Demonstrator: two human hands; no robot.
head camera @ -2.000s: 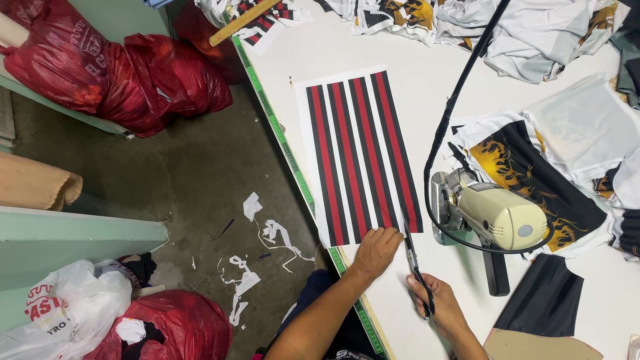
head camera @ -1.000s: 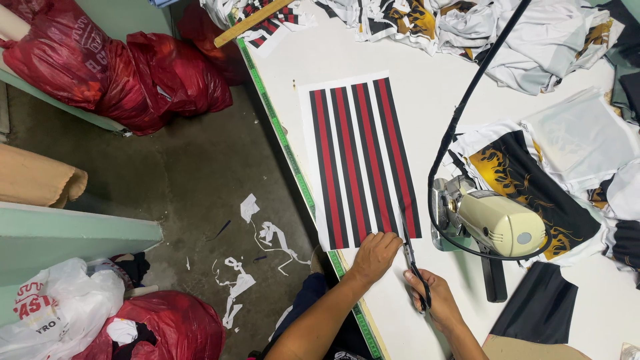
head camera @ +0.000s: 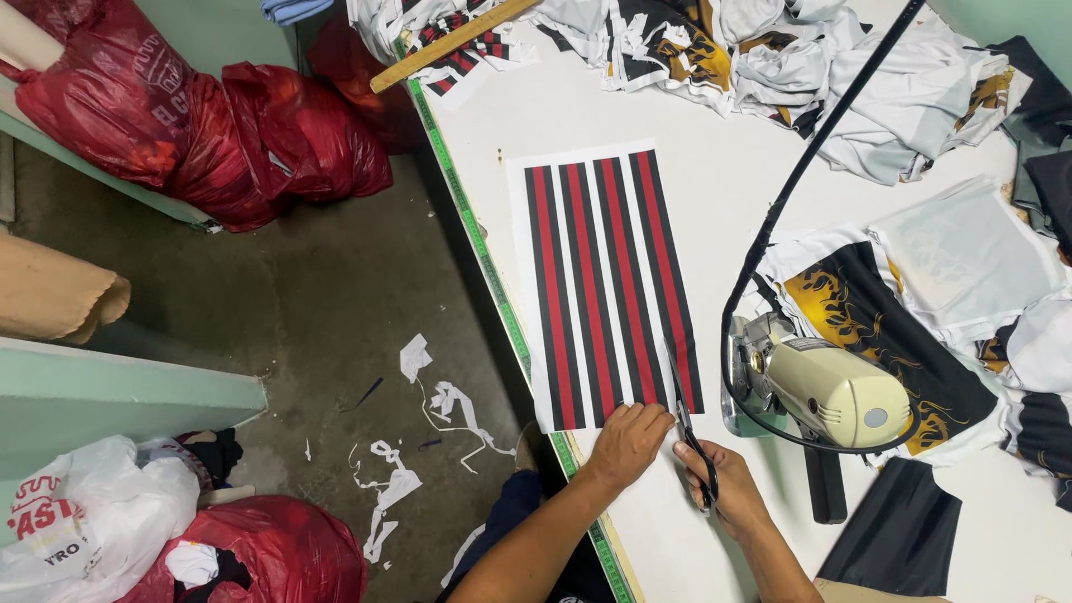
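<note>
A white fabric sheet with black-and-red stripes [head camera: 593, 293] lies flat on the white table. My left hand [head camera: 634, 444] presses on its near edge, fingers bent, close to the scissor blades. In my right hand [head camera: 722, 481] are black-handled scissors [head camera: 685, 423], whose blades point away from me into the sheet beside the rightmost stripe. How far the blades are apart cannot be told.
An electric fabric cutter [head camera: 825, 389] with a black cable stands to the right. Printed fabric pieces [head camera: 888, 335] and a black piece [head camera: 896, 528] lie around it. A wooden stick [head camera: 452, 43] crosses the far left corner. A green measuring tape [head camera: 469, 218] runs along the table edge.
The scissors and my right hand have shifted slightly relative to the striped sheet, with the blades further in along the rightmost stripe. My left hand stays on the near edge.
</note>
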